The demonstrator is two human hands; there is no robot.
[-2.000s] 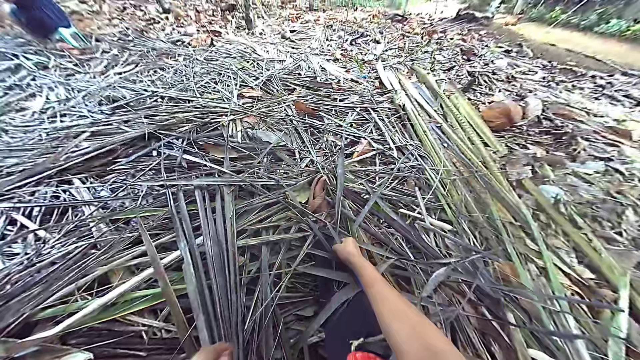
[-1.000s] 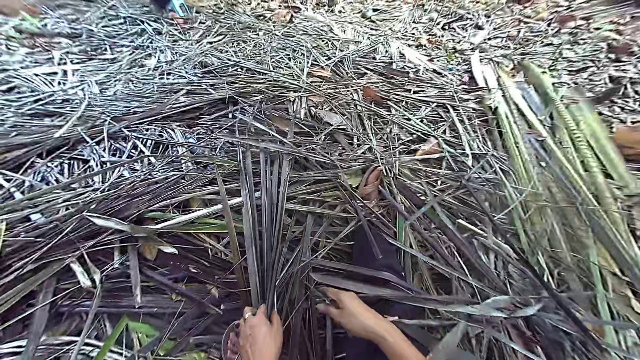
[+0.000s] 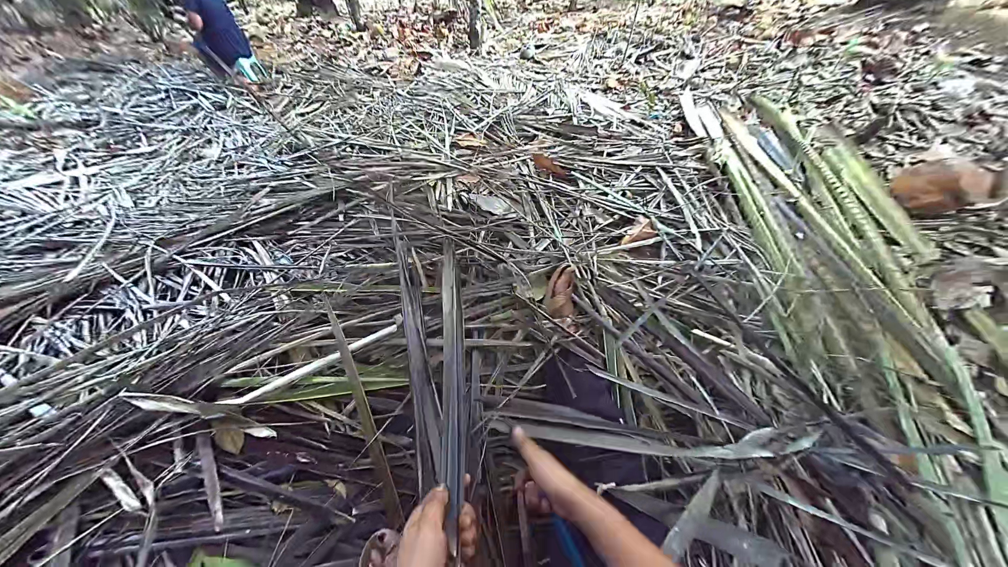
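Near the bottom centre, my left hand (image 3: 433,529) is closed around the lower ends of a few long dry palm leaflets (image 3: 451,354), which point up and away. Just right of it is my right hand (image 3: 539,480), its index finger extended and the other fingers curled beside a thin strip; whether it grips that strip is unclear. A blue object (image 3: 568,542) shows partly under the right wrist. My bare foot (image 3: 561,293) and dark trouser leg (image 3: 583,390) lie among the leaflets.
Dry palm fronds and leaflets (image 3: 236,205) cover the ground all around. Thick greenish frond stalks (image 3: 843,236) lie along the right side, near a brown husk-like object (image 3: 943,185). Another person in dark blue clothing (image 3: 220,35) is at the far upper left.
My left hand now holds the leaflets in a narrower bundle than the spread fan seen earlier. My right hand has come back from near the foot toward the left hand.
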